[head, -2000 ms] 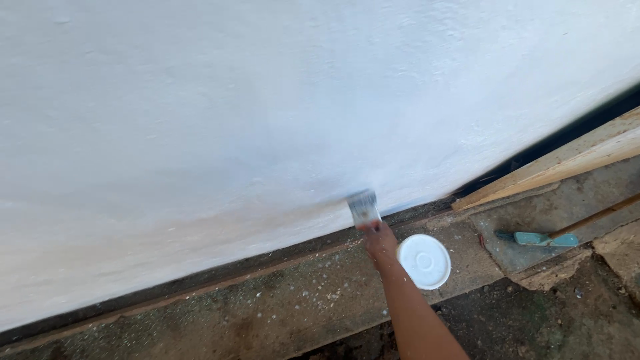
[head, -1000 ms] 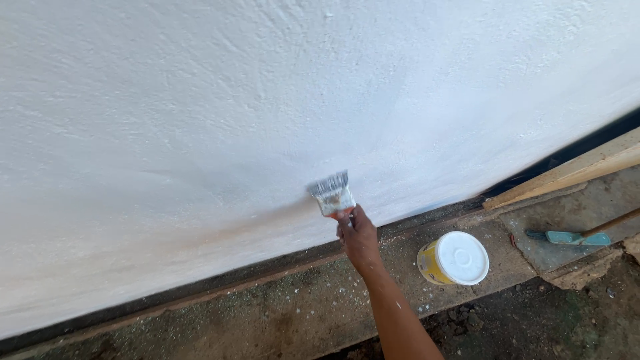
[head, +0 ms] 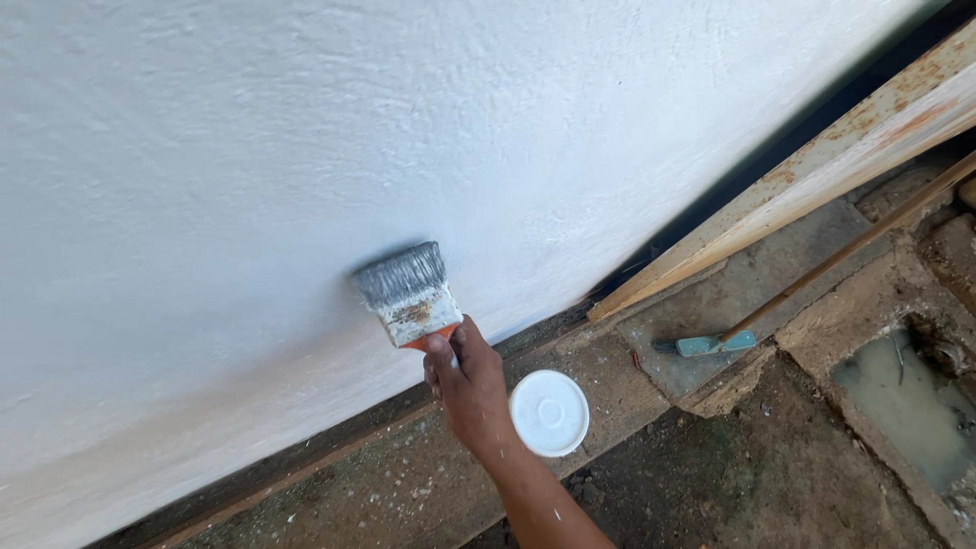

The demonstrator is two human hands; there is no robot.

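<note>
My right hand (head: 469, 381) grips a wide paintbrush (head: 415, 297) by its orange handle. The brush has dark grey bristles and a paint-smeared metal ferrule, and its bristle end is at the rough white wall (head: 534, 152). A brownish, thinly covered band runs along the wall's lower part, to the left below the brush. Just right of my wrist, a tub with a round white lid (head: 550, 413) stands on the concrete ledge. White paint specks dot my forearm. My left hand is out of view.
The speckled concrete ledge (head: 366, 488) runs along the wall's foot. On the right lies a broom (head: 715, 344) with a teal head and wooden handle. A rust-stained pale board or panel (head: 785, 183) leans near a dark gap. Murky water (head: 900, 404) fills a pit at far right.
The brush stood clear of the lid on the wall one second ago and now is at a different spot on it. The view has shifted, showing more of the broom and the water pit.
</note>
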